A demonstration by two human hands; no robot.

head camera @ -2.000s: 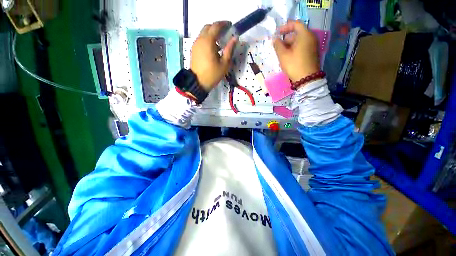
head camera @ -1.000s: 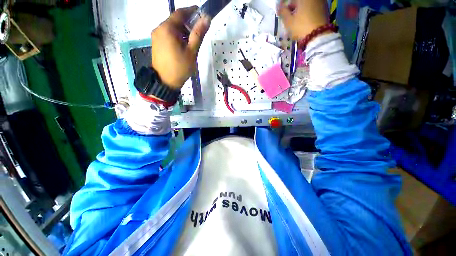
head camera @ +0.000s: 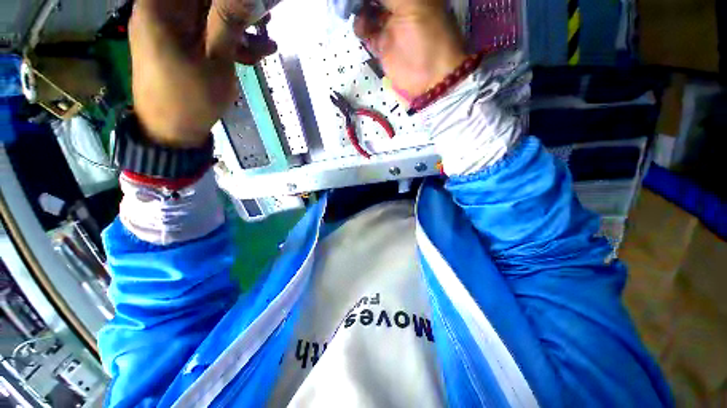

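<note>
My left hand (head camera: 187, 68) is raised at the top left, its fingers cut off by the top edge; whether it holds anything cannot be made out. My right hand (head camera: 418, 48) is near the top centre, fingers curled and partly cut off; a pale, blurred thing shows beside its fingertips, and I cannot tell if it is held. Cutters with red handles (head camera: 353, 131) lie on the perforated metal plate (head camera: 319, 76) between and below the hands.
A teal-framed fixture (head camera: 267, 119) lies beside my left wrist. The machine's white front edge (head camera: 351, 166) runs below the plate. A pink pad with rows (head camera: 493, 24) is at the upper right. Dark shelving (head camera: 590, 119) and cardboard boxes (head camera: 677, 247) stand to the right.
Both hands look larger and closer, with the left further left. The dark tool seen earlier at my left hand is out of view. The view has turned, and my right arm covers the small pink pads' area.
</note>
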